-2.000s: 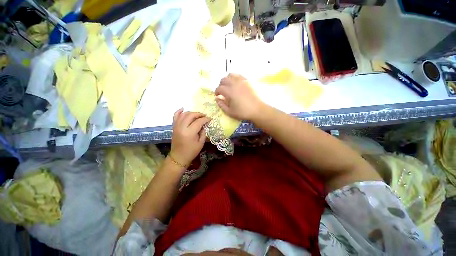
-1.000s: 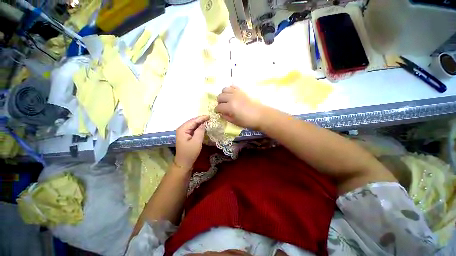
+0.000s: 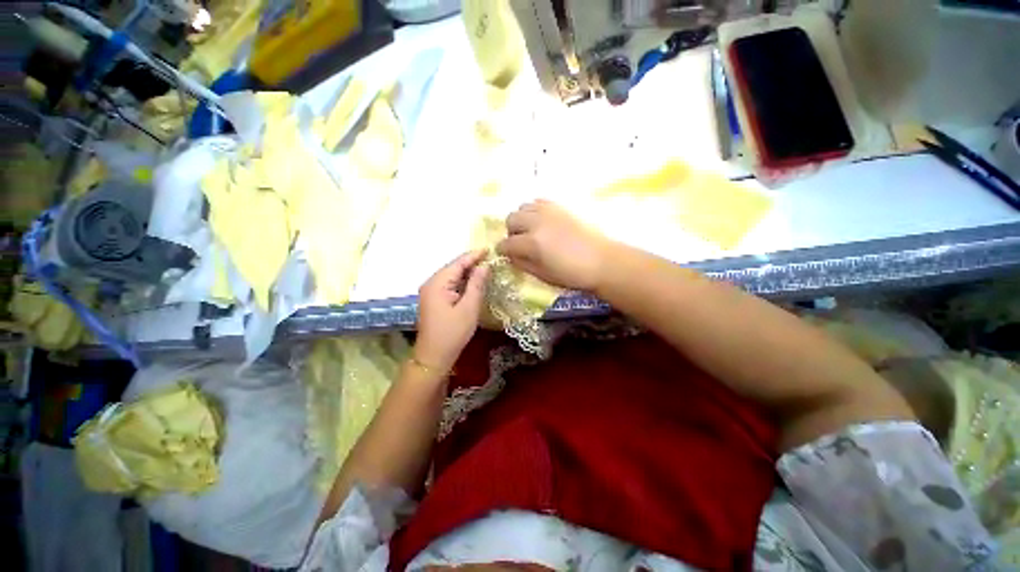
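A lace trim [image 3: 519,311] with a scalloped edge hangs over the table's front edge, against a yellow fabric panel [image 3: 539,293]. My left hand [image 3: 451,313] pinches the lace at its left side, fingertips at the table edge. My right hand [image 3: 550,244] holds the top of the lace and panel, fingertips close to those of my left hand. More lace lies across the red apron [image 3: 626,447]. The part between my fingertips is small and partly hidden. A glaring strip of yellow fabric runs up from my hands towards the machine.
Cut yellow pieces [image 3: 255,229] lie on the table's left. The sewing machine's needle area [image 3: 573,84] is at the top. A smartphone [image 3: 792,95] and thread snips [image 3: 971,168] lie at the right. A second yellow piece [image 3: 716,207] lies right of my hands. A yellow bundle [image 3: 151,441] is at lower left.
The whole view has shifted, so the table and hands appear further right. My hands stay close together on the lace, with only small finger movements.
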